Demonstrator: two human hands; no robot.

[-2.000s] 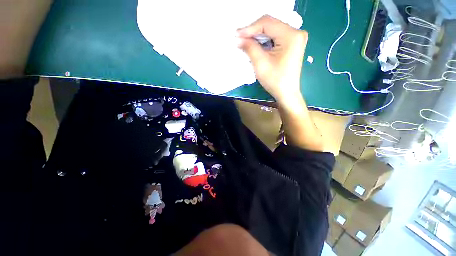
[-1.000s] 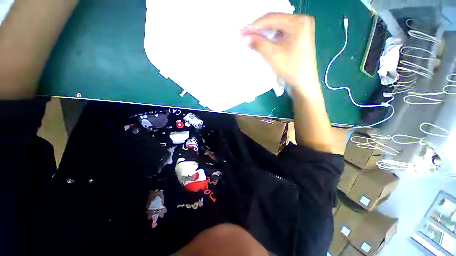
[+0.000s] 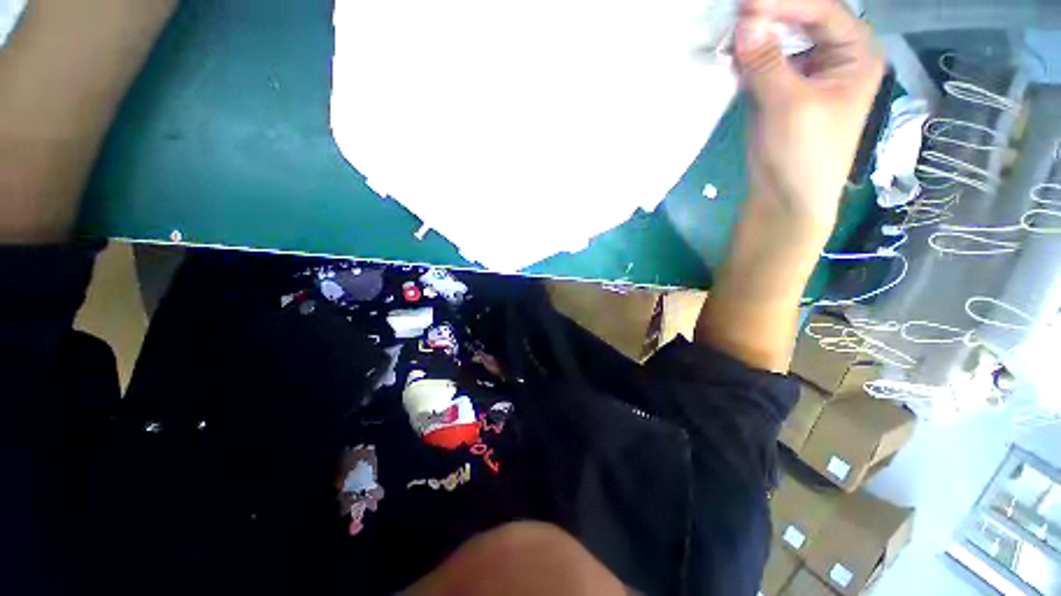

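A white housing, flat, overexposed and with small tabs along its edge, lies on the green bench; its top is cut off by the picture's edge. My right hand is at the housing's upper right edge, slightly blurred, with its fingers pinched on a small whitish wiping cloth that is mostly hidden. My left forearm shows at the upper left, and the left hand itself is out of the picture.
The green bench top ends in a pale front edge. A white cable, a dark phone partly behind my right hand, and a crumpled white tissue lie at the right. Looped white cords hang beyond, above cardboard boxes.
My right hand has moved from over the housing to the right, to its upper right edge, and now covers part of the cable and phone. My left forearm has come further into view.
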